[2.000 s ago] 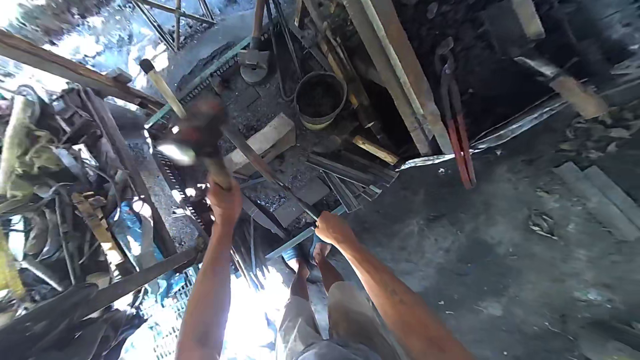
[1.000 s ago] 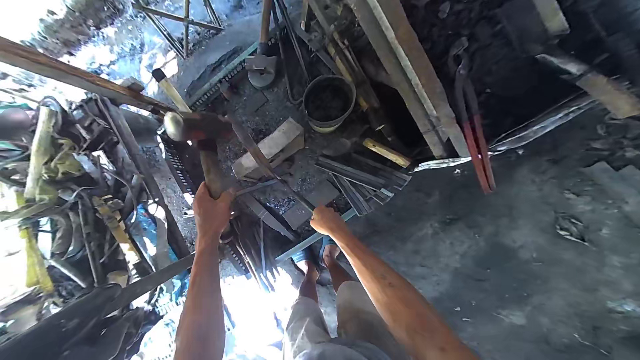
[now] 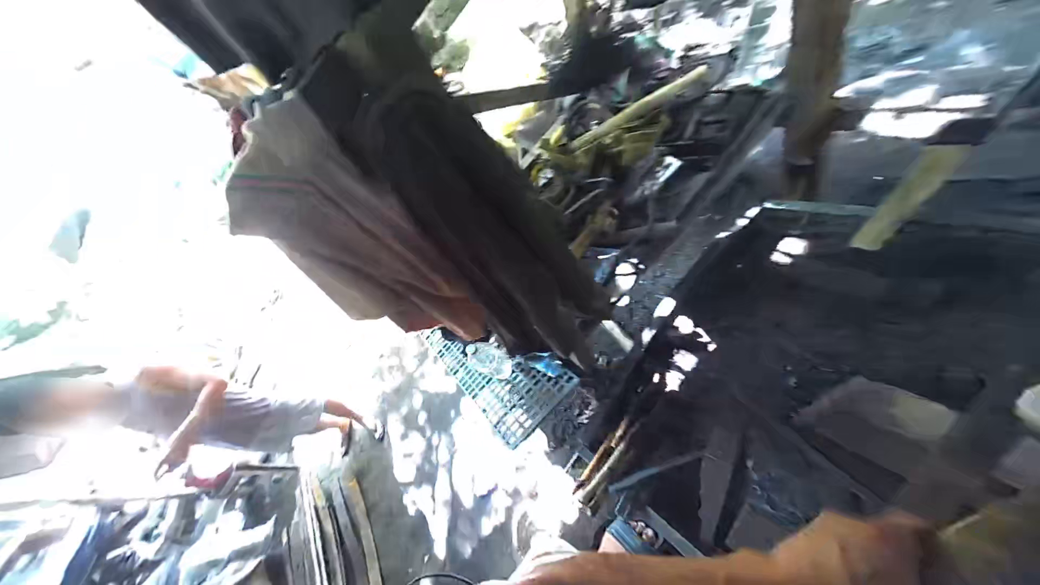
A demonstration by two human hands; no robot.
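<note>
At the bottom right, my left hand [image 3: 865,546] is blurred by motion, its forearm coming in from the bottom middle. Its fingers look closed round the blurred handle of the hammer [image 3: 995,532]; the head of the hammer is out of view. My right hand and the metal piece it held are not in view. Just above the hand lies a pale block [image 3: 881,410] among dark scraps. One of my feet, in a blue-strapped sandal [image 3: 632,536], shows near the bottom edge.
Draped brown sacks [image 3: 325,203] fill the upper middle. Below them is a blue plastic crate [image 3: 512,398] with a clear bottle [image 3: 489,360]. Another person [image 3: 219,414] is at the left. A wooden post [image 3: 812,89] and a wooden handle [image 3: 910,195] stand upper right.
The view has swung strongly to the left. Both hands showed a second ago, the left with the hammer, the right on a long metal piece; the right has left the view. Another person has come into view.
</note>
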